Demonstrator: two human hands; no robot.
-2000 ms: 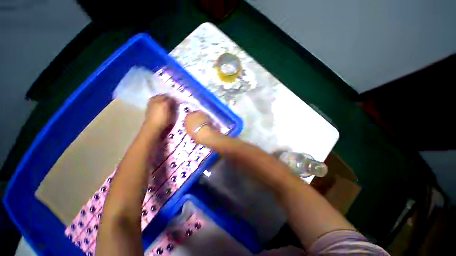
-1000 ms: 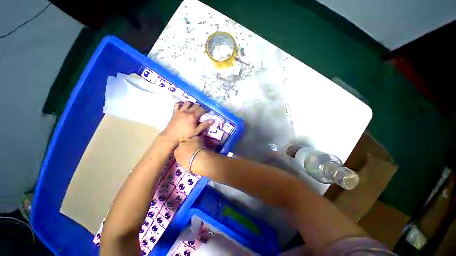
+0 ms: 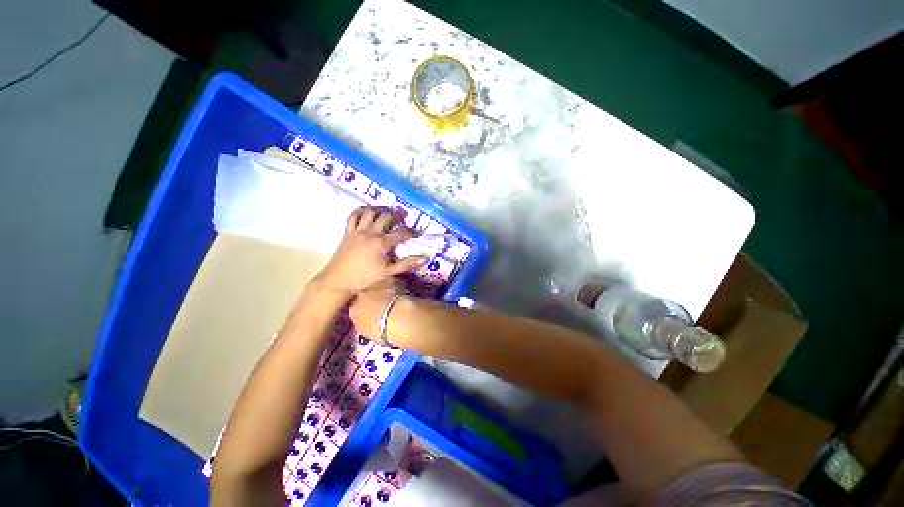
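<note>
The large blue crate (image 3: 149, 267) holds rows of small pink boxes (image 3: 327, 421), each with a dark round mark. A flat tan cardboard sheet (image 3: 233, 322) and a white sheet (image 3: 263, 203) lie over part of it. My left hand (image 3: 372, 253) lies on the pink pieces near the crate's right side, fingers partly spread. My right hand (image 3: 377, 302), with a bracelet at the wrist, is just below it, partly hidden by the left hand and forearm. I cannot tell whether either hand holds a piece.
A smaller blue crate (image 3: 362, 454) with white lining and pink pieces is at the bottom. The marbled table (image 3: 535, 129) bears a yellow tape roll or cup (image 3: 443, 93) and a clear bottle (image 3: 654, 327). An open brown carton (image 3: 758, 352) is beyond its right edge.
Earlier my hands were apart over the pink rows; now they are together near the crate's right side. The white sheet is spread wider. Since one second ago, little has changed except a slight view shift.
</note>
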